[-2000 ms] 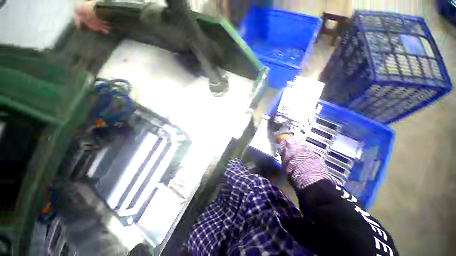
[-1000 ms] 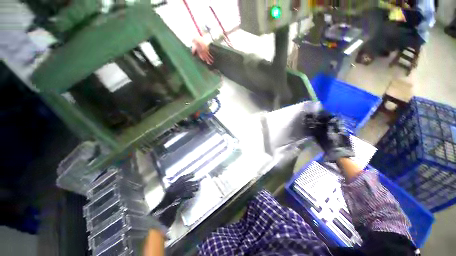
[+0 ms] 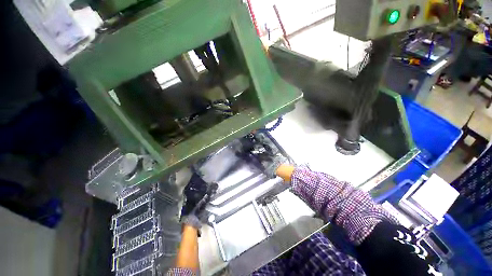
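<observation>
A silver casting [image 3: 229, 166] with a flat face and long slots lies in the fixture under the green machine head [image 3: 226, 132]. My left hand [image 3: 198, 198], in a dark glove, is at its left end. My right hand [image 3: 260, 153], in a dark glove, is at its far right end, close under the head's edge. Both hands grip the casting's ends, though the fingertips are partly hidden. Narrow silver bars [image 3: 268, 216] lie in front of it on the pale metal table [image 3: 318, 143].
Overlapping silver frames [image 3: 135, 237] stand left of the fixture. A dark post [image 3: 366, 89] rises from the table at right, below a grey control box [image 3: 359, 19] with a green lit button. Blue crates [image 3: 431, 132] are at right, one holding castings with a pale plate [image 3: 429, 198] on top.
My right hand has moved left from above the right crate to the fixture, and the plate-like piece it carried has left that place. My left hand has shifted to the casting's left end. The view has turned right.
</observation>
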